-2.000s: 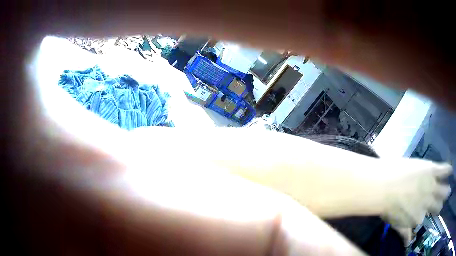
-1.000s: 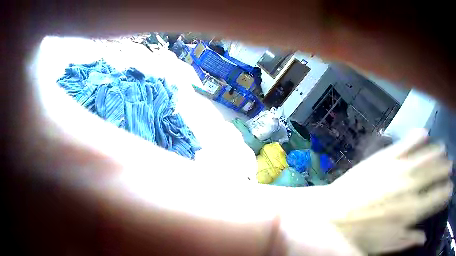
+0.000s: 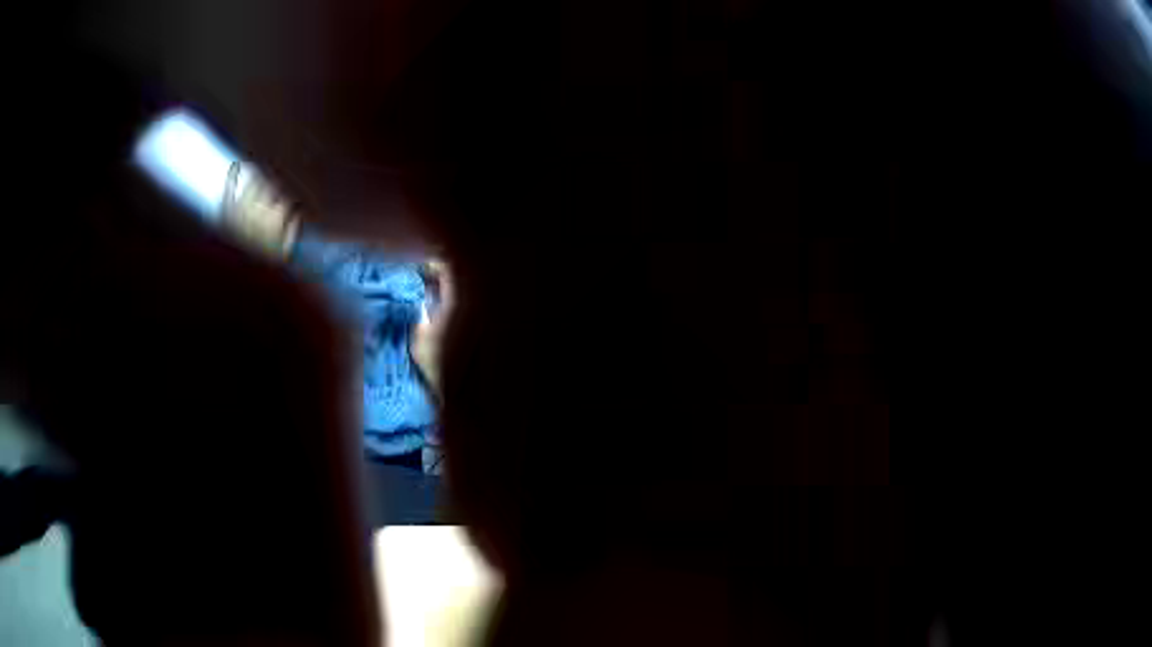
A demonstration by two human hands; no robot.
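Observation:
Very dark, blurred shapes cover most of the view. A narrow gap shows part of a blue knitted garment (image 3: 394, 379). A skin-toned shape like a hand (image 3: 262, 215) touches its upper left end. Another, like fingers (image 3: 431, 335), lies along its right edge. I cannot tell whether these are my left hand and my right hand, or how firmly they hold the garment. The rest of the garment is hidden.
A bright white patch (image 3: 187, 158) shows at the upper left. A pale, overexposed surface (image 3: 430, 588) lies below the garment, past a dark blue band. A pale greenish area (image 3: 44, 588) shows at the lower left edge.
The view has swung and darkened. The pale outstretched hand, the heap of blue garments, the crates and the coloured sacks are out of sight. Only a small part of a blue garment shows.

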